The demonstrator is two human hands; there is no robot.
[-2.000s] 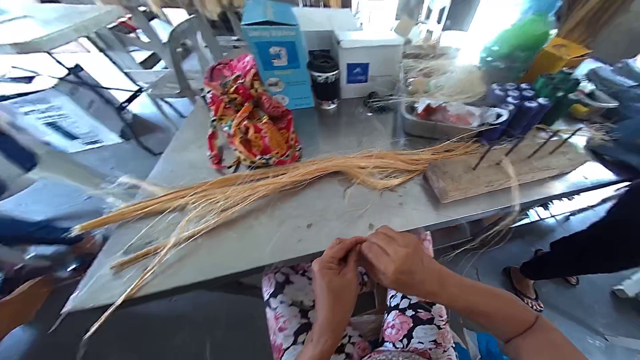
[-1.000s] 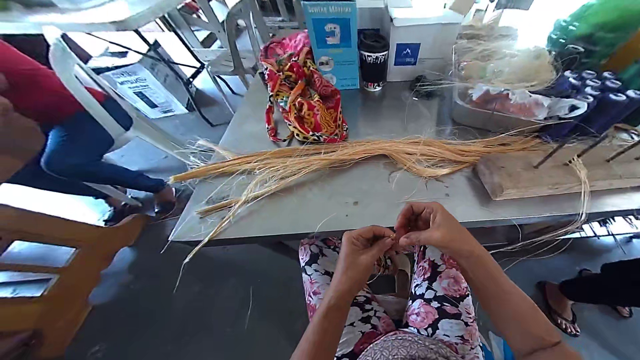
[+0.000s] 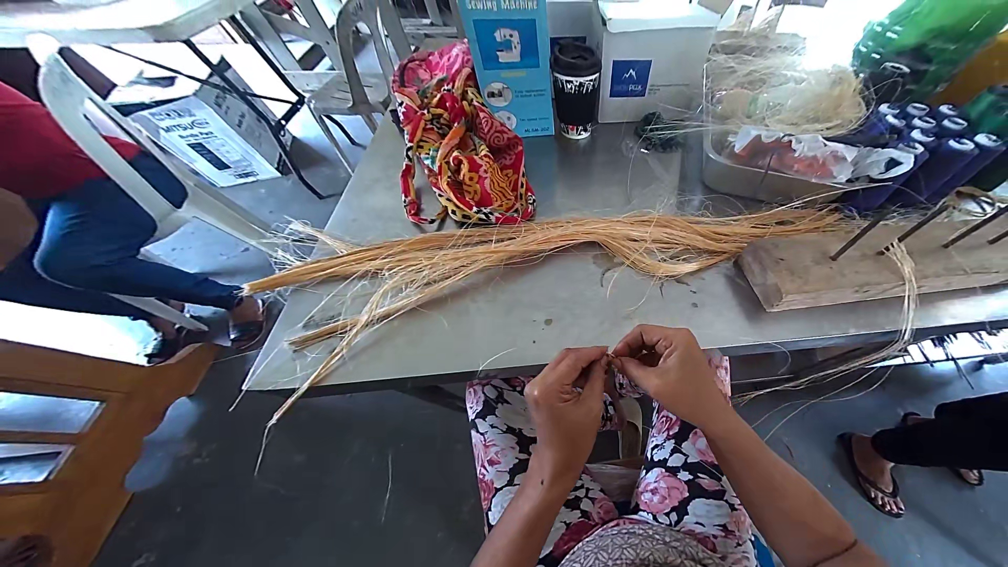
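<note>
Just in front of the table's near edge, above my lap, my left hand [image 3: 565, 405] and my right hand [image 3: 669, 374] meet with thumbs and fingertips pinched together. A thin fibre strand seems to be between them, though it is too fine to see well. Beyond them a long bundle of tan plant fibres [image 3: 504, 244] lies across the metal table [image 3: 488, 335], its left ends fanned out past the corner. To the right, a wooden block with upright metal rods [image 3: 850, 272] has pale fibre strands [image 3: 906, 299] looped at it and hanging over the edge.
Behind the bundle stand a red patterned cloth bag [image 3: 480, 157], a blue sewing machine box [image 3: 512, 71], a lidded cup [image 3: 576, 90] and a white box [image 3: 654, 63]. A metal tray [image 3: 756, 183] and purple thread spools [image 3: 945, 169] are at the back right. People are seated left and standing right.
My hands remain close together at the fingertips. The view has turned to the left since the earliest frame, bringing the seated person in red into sight.
</note>
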